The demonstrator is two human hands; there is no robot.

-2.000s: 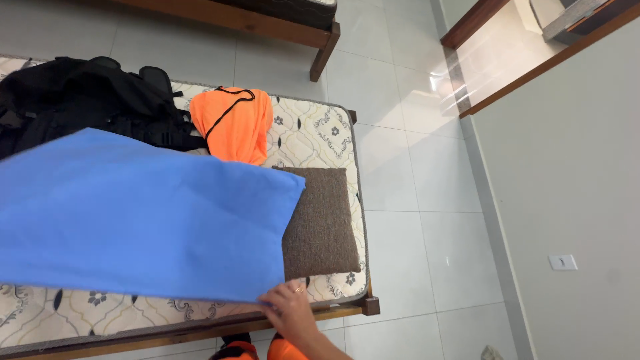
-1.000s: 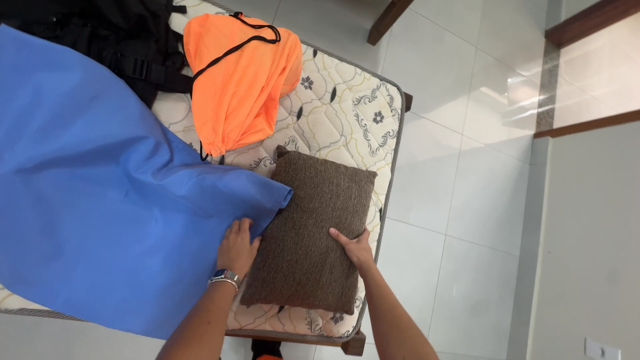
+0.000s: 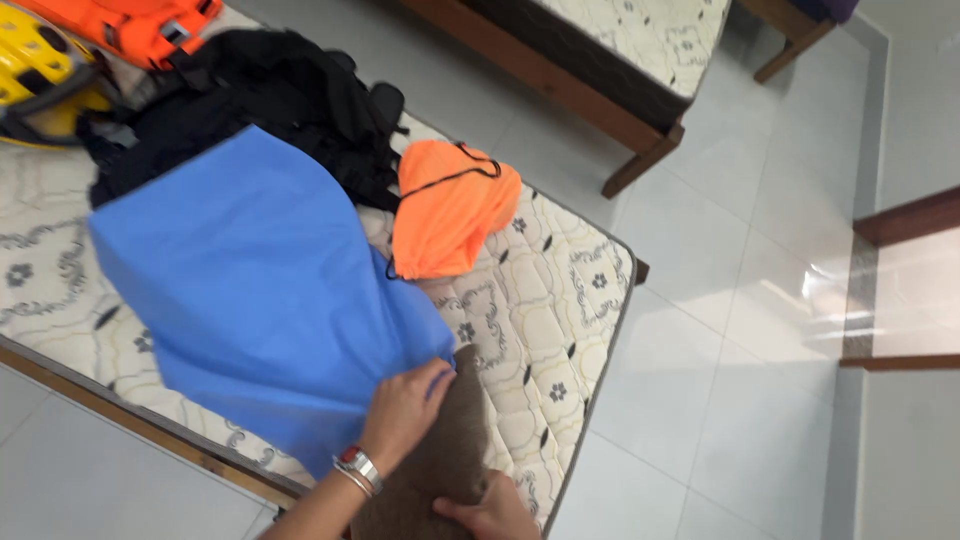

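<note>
My left hand [image 3: 409, 409], with a watch and a bracelet at its wrist, pinches the end of a blue fabric piece [image 3: 262, 277]. The fabric lies spread over the mattress and part of a black backpack or vest. A brown cushion [image 3: 420, 480] is tilted at the bottom of the view, its upper part next to the blue fabric's edge. My right hand [image 3: 491, 510] grips the cushion's lower right side, thumb on top. The cushion's lower part is cut off by the frame.
On the patterned mattress [image 3: 540, 300] lie an orange drawstring bag [image 3: 454, 214], black gear with straps [image 3: 277, 105], a yellow helmet [image 3: 41, 71] and an orange item with a buckle [image 3: 139, 26]. A second wooden bed [image 3: 555, 75] stands beyond. Grey floor tiles run along the right.
The brown cushion has moved toward the bottom of the view, tilted in my right hand. My left hand has closed on the blue fabric's edge. The view has shifted, bringing in the helmet and second bed.
</note>
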